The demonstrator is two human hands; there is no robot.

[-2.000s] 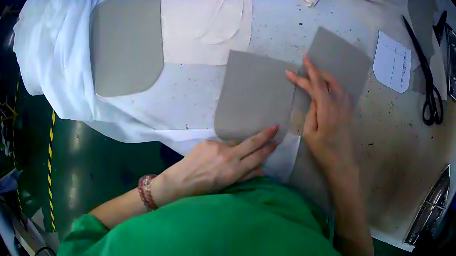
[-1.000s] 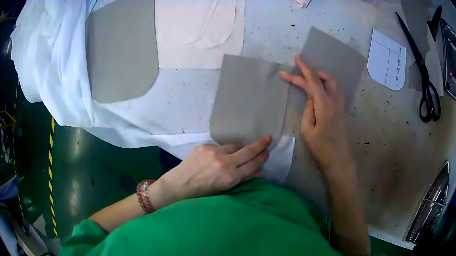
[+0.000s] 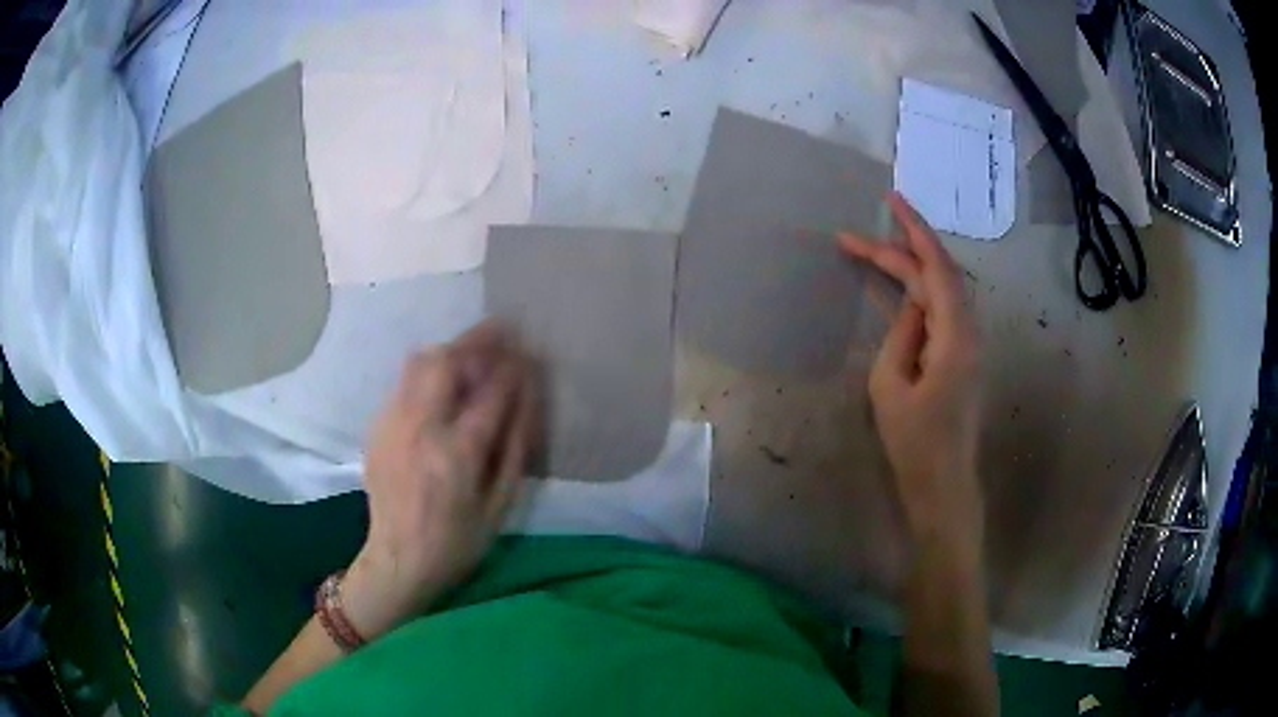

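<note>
Two grey pocket pieces lie side by side in front of me. The left pocket piece (image 3: 596, 336) lies partly over the white interfacing (image 3: 631, 507) near the table's front edge. The right pocket piece (image 3: 771, 252) lies tilted beside it, their edges meeting. My left hand (image 3: 456, 434) is blurred at the left piece's left edge; its fingers are bent together, and whether they pinch the cloth cannot be told. My right hand (image 3: 918, 308) is at the right piece's right edge, fingers apart, the fingertips at or over the cloth.
A large grey rounded piece (image 3: 238, 238) lies on the interfacing at left, beside pale pink pieces (image 3: 407, 154). A white pocket template (image 3: 956, 161), black scissors (image 3: 1072, 161) and a shiny iron rest (image 3: 1184, 126) are upper right. The iron (image 3: 1160, 539) is lower right.
The view has shifted. My left hand has moved from the left piece's bottom edge up to its left side. The right piece now lies straighter beside the left one, and my right hand is at its right edge.
</note>
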